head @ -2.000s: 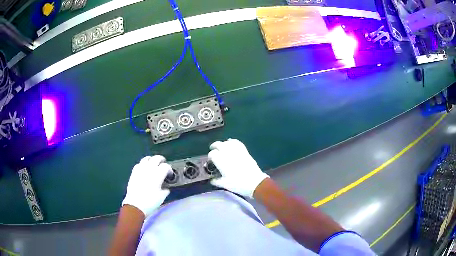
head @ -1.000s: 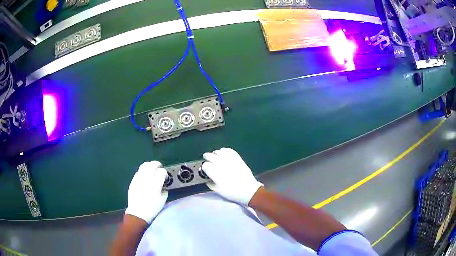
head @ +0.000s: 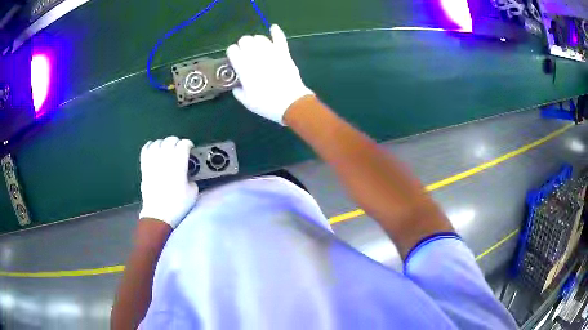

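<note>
The three-hole tray (head: 218, 158) is a silver bar with dark round openings, lying near the bench's front edge. My left hand (head: 166, 180), in a white glove, grips its left end and covers part of it. The three-ring module on the pneumatic fixture (head: 195, 82) lies farther back, with two pale rings showing. My right hand (head: 267, 77), also gloved, is over the fixture's right end and hides it. Its fingers are bent, and whether it grips the fixture cannot be seen.
A blue air hose (head: 171, 37) curves to the fixture. UV curing units glow violet at left (head: 40, 82) and upper right (head: 456, 14). Another ringed module (head: 15, 190) lies at the left edge. A blue-edged rack (head: 548, 225) stands on the floor at right.
My right hand has left the three-hole tray and moved up to the fixture. My left hand stays at the tray's left end. The view has shifted, so the bench things appear higher.
</note>
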